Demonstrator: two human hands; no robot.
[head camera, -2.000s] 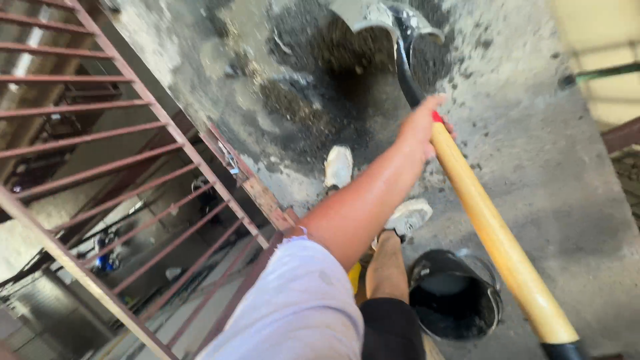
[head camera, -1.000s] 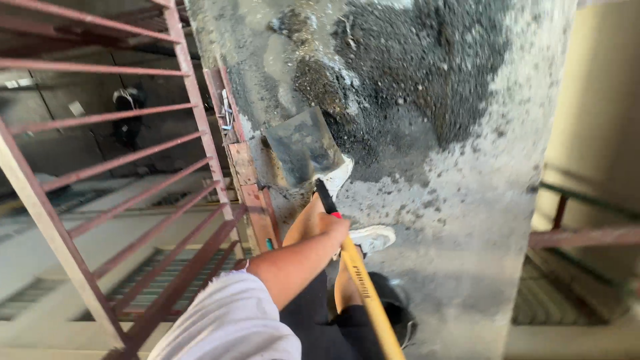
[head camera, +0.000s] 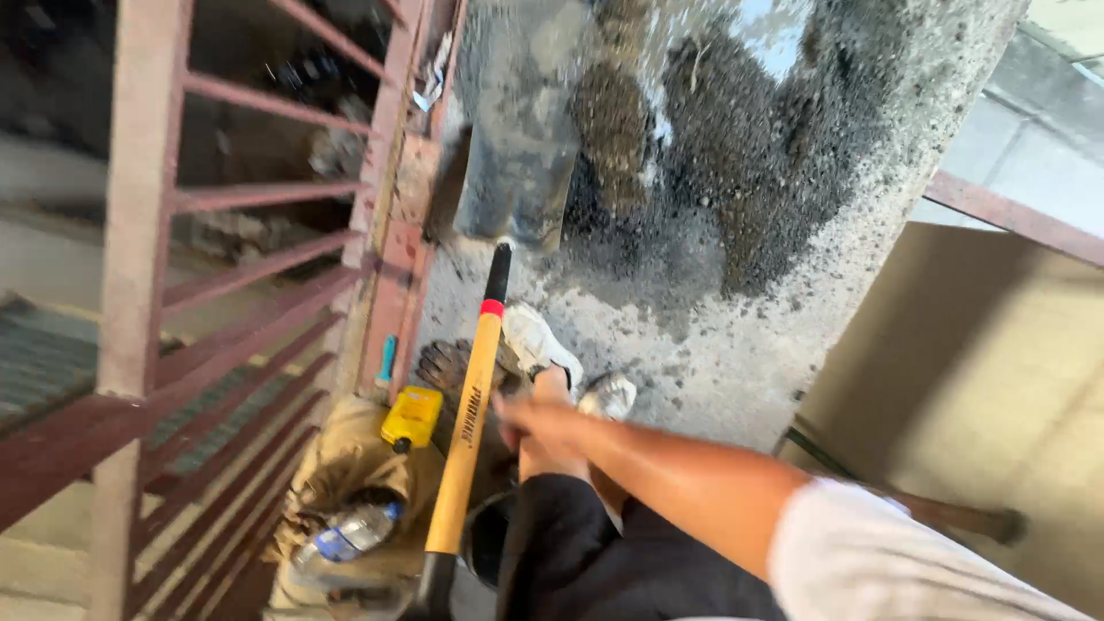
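Note:
A shovel with a yellow wooden handle (head camera: 468, 431) stretches from the bottom edge up to its flat metal blade (head camera: 517, 172). The blade lies left of a dark heap of wet, gravelly mix (head camera: 733, 138). My right hand (head camera: 539, 424), blurred, is just right of the handle with thumb and fingers apart, not wrapped around it; whether they touch is unclear. My left hand is out of view. At the bottom edge, the handle's black lower part (head camera: 434, 586) runs partly out of the frame.
A reddish metal railing (head camera: 142, 198) runs along the left. Beside it lie a yellow container (head camera: 412, 417), a teal-handled tool (head camera: 387, 358), a plastic bottle (head camera: 358, 531) and a brown sack (head camera: 315, 457). A black bucket (head camera: 487, 539) is partly hidden by my leg. A dirty glove (head camera: 444, 362) lies near my shoe.
The left hand that gripped the handle near its red band has left the view. My right arm has come in from the right. The blade has moved away from my shoe.

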